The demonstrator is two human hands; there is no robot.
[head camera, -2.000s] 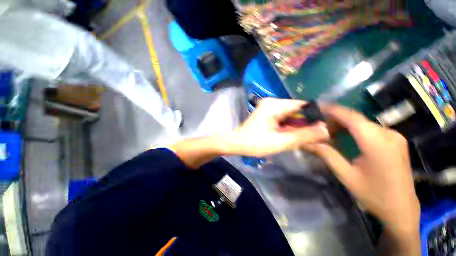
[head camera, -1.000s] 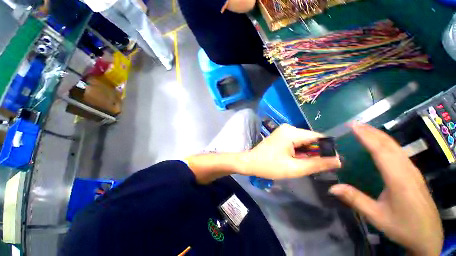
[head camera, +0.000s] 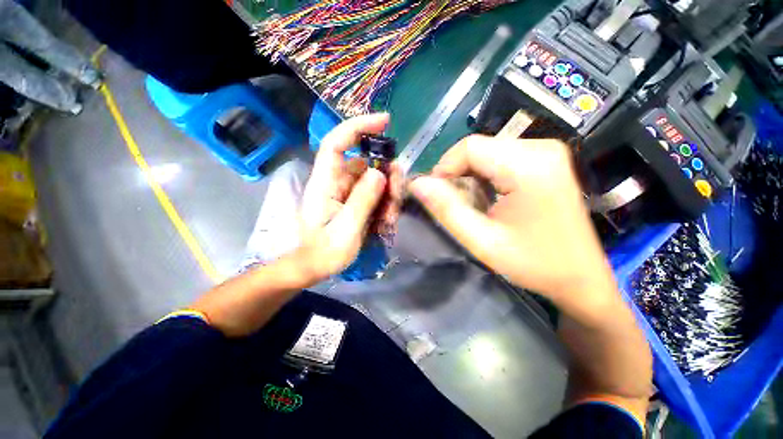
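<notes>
My left hand (head camera: 339,206) holds a small dark connector housing (head camera: 378,150) upright between thumb and fingers. Thin dark reddish wires (head camera: 386,225) hang below it, partly hidden by the fingers. My right hand (head camera: 524,214) is just right of the connector, thumb and index finger close together near it. Whether a tape strip is between these fingertips cannot be told. Two dark grey tape dispensers (head camera: 558,77) stand at the right, the second one (head camera: 678,141) beside the first. A pale tape tongue (head camera: 515,124) sticks out of the first, another (head camera: 620,195) out of the second.
Multicoloured wire bundles (head camera: 343,51) lie on the green bench at the top, with a steel ruler (head camera: 455,99) beside them. A blue bin (head camera: 704,403) with black and white leads is at the right. A blue stool (head camera: 236,124) and a person's legs (head camera: 43,69) are at the left.
The view has turned right, bringing the dispensers and blue bin further in. My right hand has gone from spread fingers to thumb and index finger close together. My left hand still holds the connector, now more upright.
</notes>
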